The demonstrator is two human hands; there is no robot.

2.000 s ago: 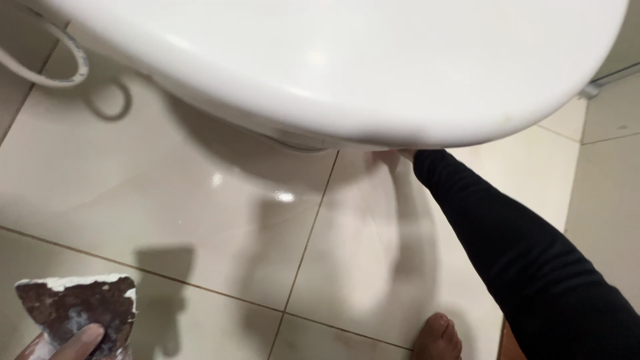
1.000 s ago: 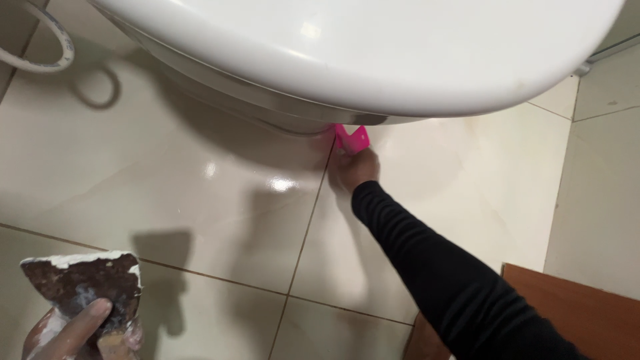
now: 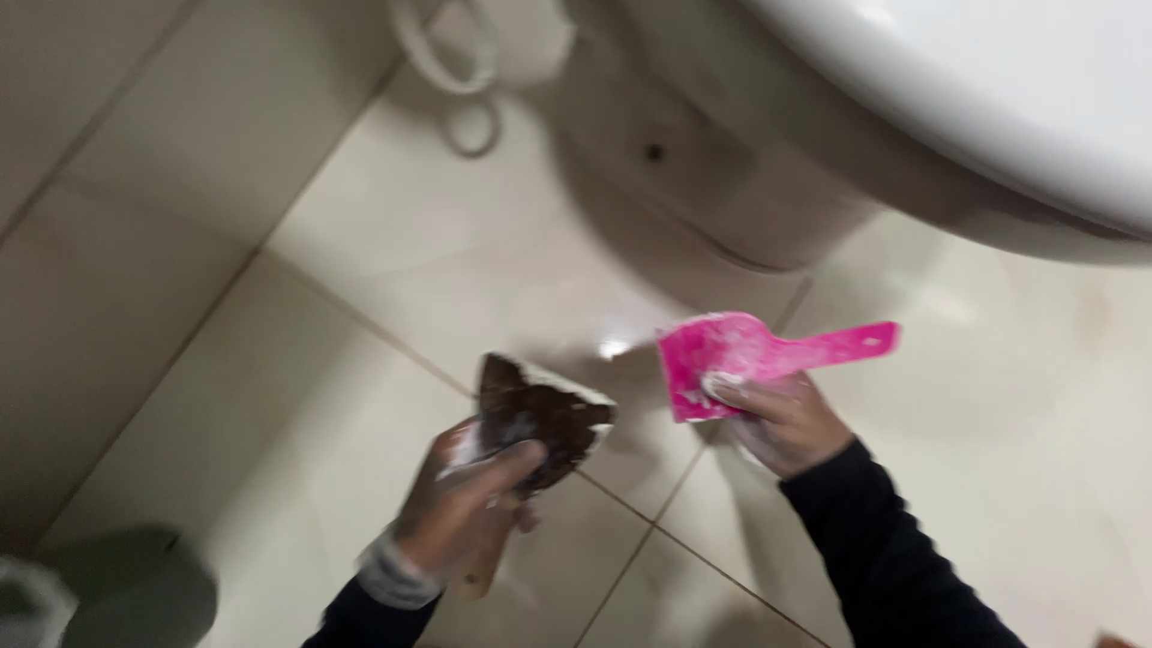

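My left hand [image 3: 477, 499] grips a putty knife [image 3: 540, 418] with a wide, dark, stained blade, white paste along its edge and a wooden handle pointing down. To its right, my right hand [image 3: 778, 418] holds a pink plastic scraper [image 3: 720, 351] by its blade, thumb on top, its handle pointing right. White residue smears the scraper and my fingers. The two tools are apart, above the tiled floor. Beyond them stands the base of a white toilet [image 3: 720, 198]. The view is somewhat blurred.
The toilet's rounded rim [image 3: 972, 135] overhangs at the upper right. A white hose loop [image 3: 445, 54] hangs at the upper left, near the tiled wall [image 3: 135, 225]. A dark rounded container [image 3: 135, 585] stands at the lower left.
My right hand has come back from the toilet's base with the pink scraper. My left hand, still holding the putty knife, is now close to it. The view has swung left.
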